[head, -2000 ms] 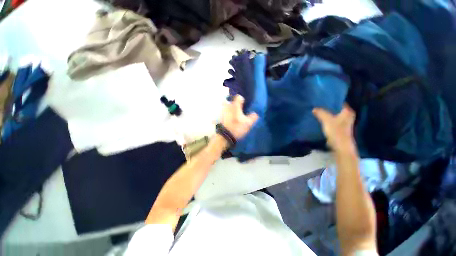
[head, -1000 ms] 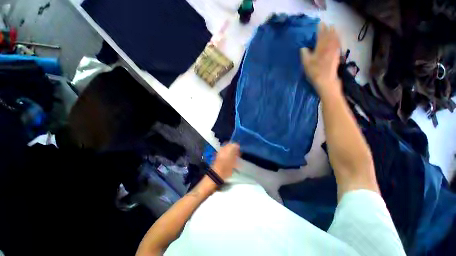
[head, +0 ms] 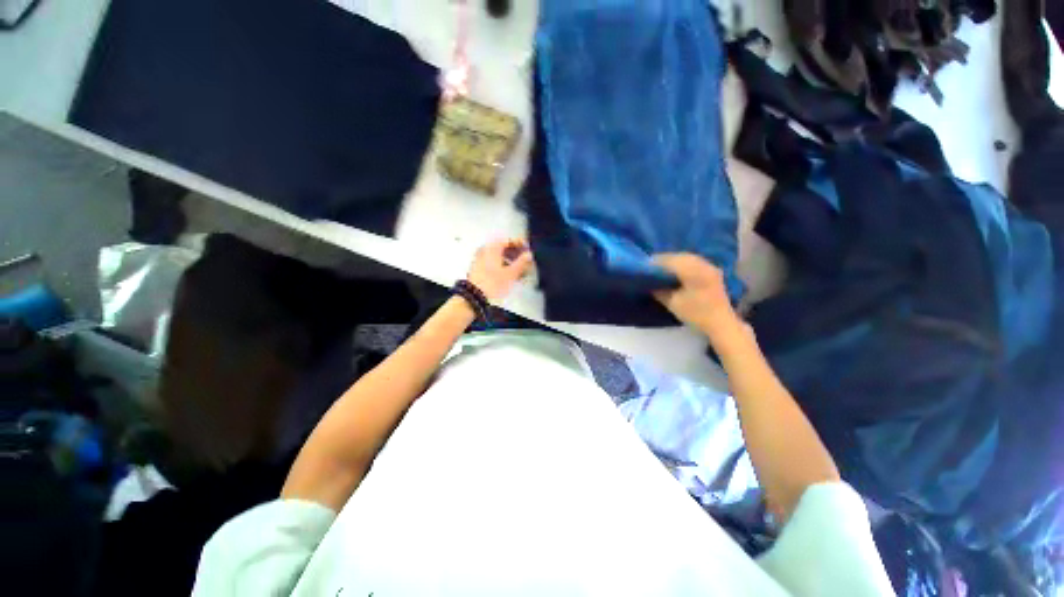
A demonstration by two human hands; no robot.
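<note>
A stack of denim panels (head: 636, 128) lies on the white table in front of me, medium-blue face up, with dark navy cloth under it. My right hand (head: 697, 292) holds the near edge of the top blue panel, which is folded up a little there. My left hand (head: 502, 268) is just left of the stack's near corner, fingers curled. I cannot tell whether it touches cloth. A khaki camouflage-look weight (head: 476, 145) lies left of the stack, with a pink-white ribbon (head: 457, 72) beyond it.
A flat navy panel (head: 263, 111) lies at the left. Heaped dark and blue cloth (head: 893, 292) is at the right. Brown cloth pieces (head: 863, 41) are at the far right. Crumpled silvery plastic (head: 688, 434) is below the table's near edge (head: 350, 247).
My right hand has moved from the stack's far part to its near edge and taken hold of the top panel. My left hand is now beside the near left corner. The view has turned.
</note>
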